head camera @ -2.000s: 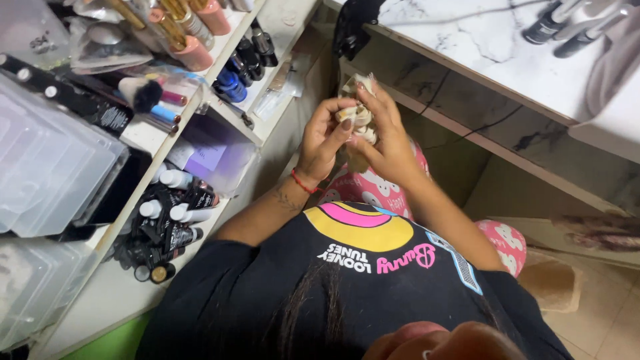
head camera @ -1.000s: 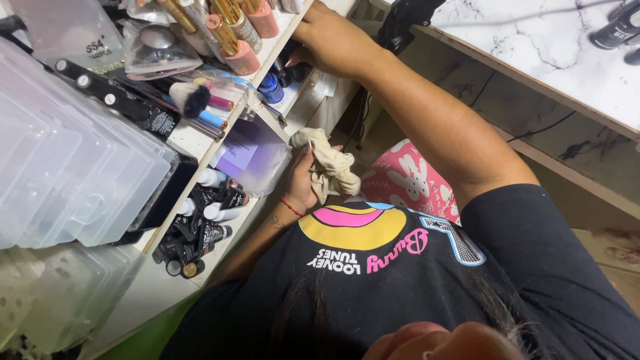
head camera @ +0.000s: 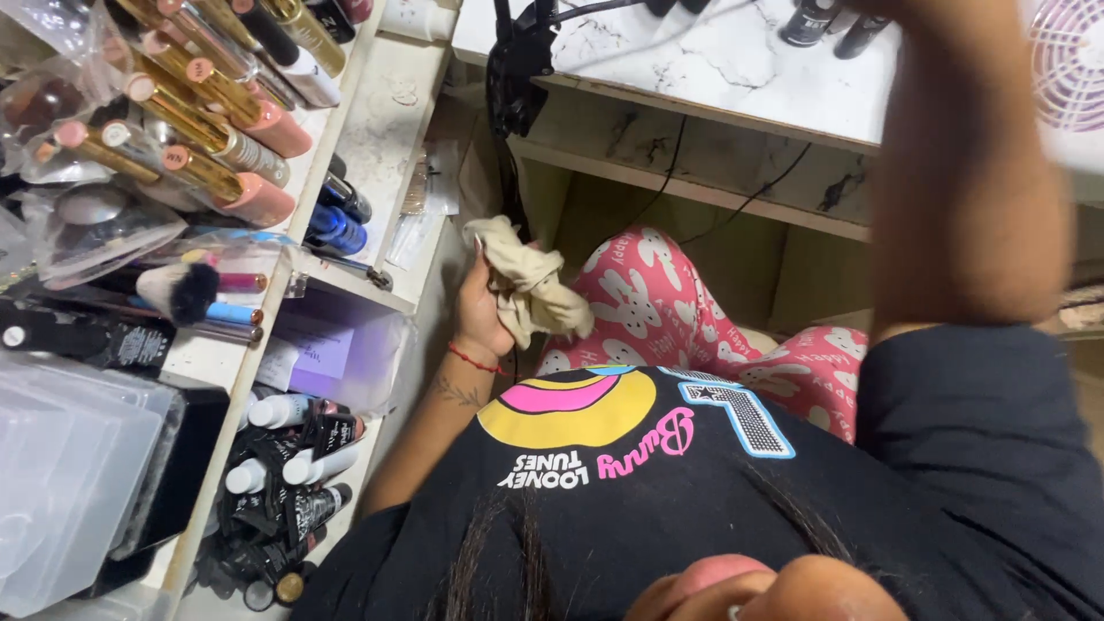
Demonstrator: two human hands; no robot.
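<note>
My left hand (head camera: 485,312), with a red string bracelet at the wrist, holds a crumpled cream cloth (head camera: 528,280) over my lap, beside the pink rabbit-print trousers (head camera: 634,285). The cloth hides several of its fingers. My right forearm, blurred, reaches up past the top edge at the right, over the marble-patterned table, and the hand itself is out of view. Dark bottles (head camera: 811,21) stand on the table, left of that forearm.
At the left, shelves hold lip gloss tubes (head camera: 203,172), a makeup brush (head camera: 179,291), blue bottles (head camera: 338,228), black tubes (head camera: 297,509) and clear plastic boxes (head camera: 73,483). A black clamp (head camera: 520,69) grips the marble-patterned table edge (head camera: 690,112). Cables hang below.
My right arm has swung from the left shelves to the right, over the table. My left hand keeps hold of the cloth. Two seconds ago both hands were on it.
</note>
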